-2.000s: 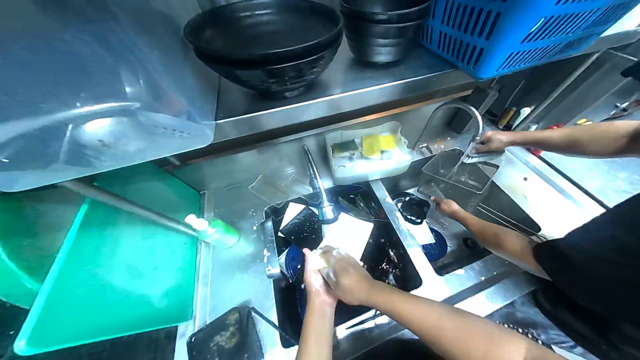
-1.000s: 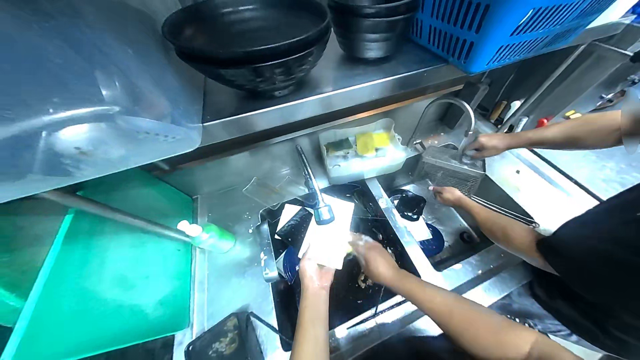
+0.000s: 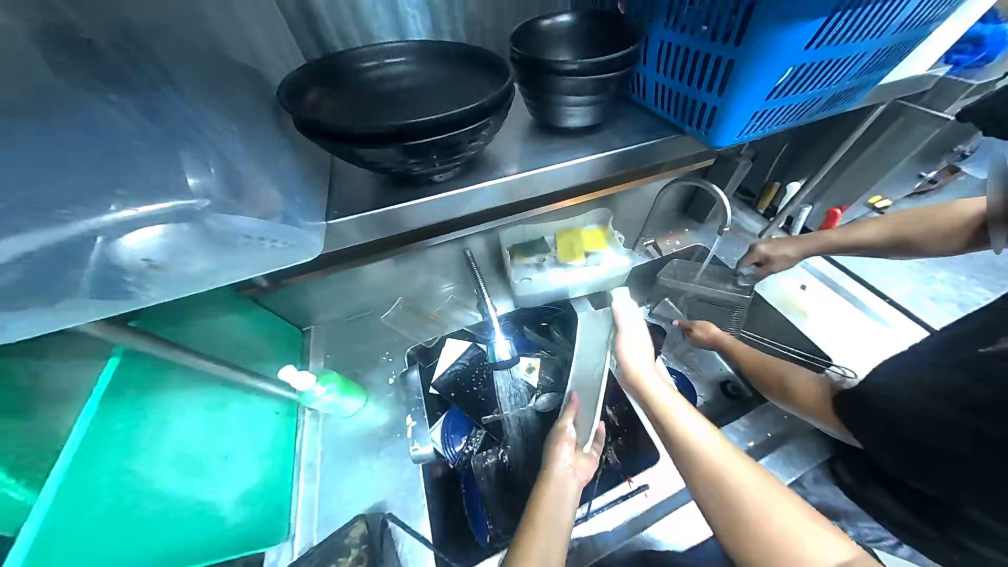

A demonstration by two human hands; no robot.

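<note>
A white rectangular dish (image 3: 591,362) is tilted up on its edge over the left sink. My left hand (image 3: 573,449) grips its lower end, thumb on one face and fingers beneath. My right hand (image 3: 631,331) lies along its far right side, fingers extended near the upper end; whether it grips the dish is unclear. Water pours from a spray faucet (image 3: 501,350) just left of the dish. Below, the black sink basin (image 3: 543,516) holds a spoon (image 3: 546,402), a blue bowl (image 3: 457,433), black and white dishes and a pair of chopsticks (image 3: 613,504).
A white tub (image 3: 567,279) with sponges stands behind the sink. A green soap bottle (image 3: 335,392) is at left. Black bowls (image 3: 402,150) and a blue plastic basket (image 3: 732,71) sit on the shelf above. At right, a co-worker's hands (image 3: 768,258) hold a wire basket (image 3: 705,291) under another faucet.
The white dish has gone from lying flat under the faucet to standing on edge, farther right. My right hand has moved up along its side. The spray now falls into the basin.
</note>
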